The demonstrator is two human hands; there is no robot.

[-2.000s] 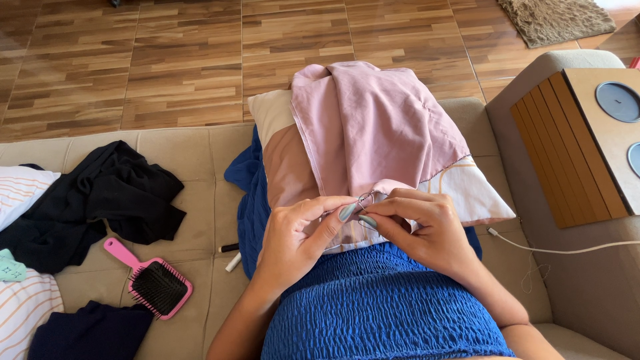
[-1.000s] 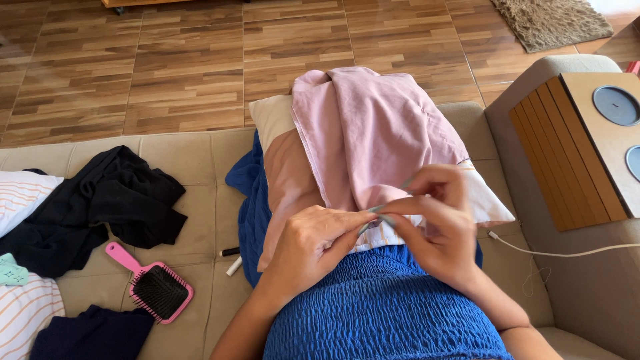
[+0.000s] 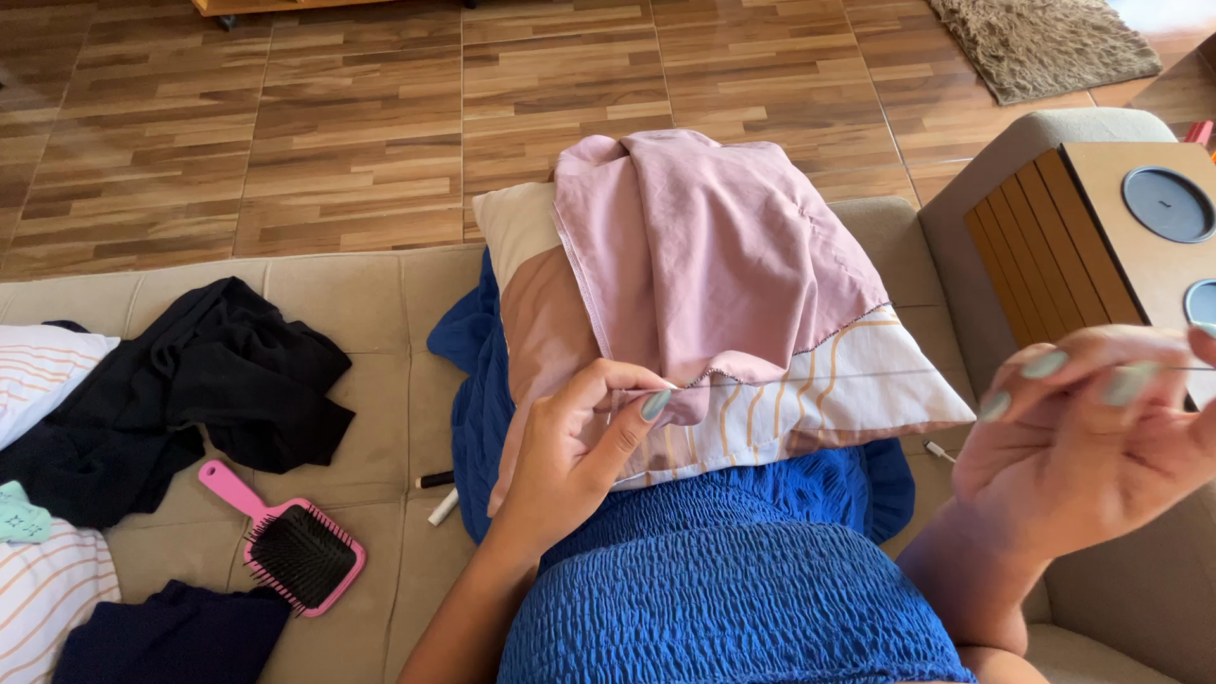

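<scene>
A pink cloth (image 3: 722, 237) with dark stitching along part of its edge lies over a patterned cushion (image 3: 855, 380) on the lap. My left hand (image 3: 589, 446) pinches the cloth's near edge between thumb and forefinger. From there a thin dark thread (image 3: 836, 378) runs taut to the right. My right hand (image 3: 1092, 427), raised near the right edge and blurred, holds the thread's other end between its fingers; whether a needle is there cannot be seen.
Left on the beige sofa (image 3: 370, 541) lie a pink hairbrush (image 3: 304, 556), a black garment (image 3: 256, 380), a dark navy cloth (image 3: 176, 636) and striped cushions (image 3: 57, 589). A wooden armrest tray (image 3: 1092, 218) with round dark inserts stands right. A white cable tip (image 3: 939, 451) lies beside the cushion.
My right hand has moved away from my left, far to the right, and the thread is now stretched between them. My left hand remains at the cloth's edge.
</scene>
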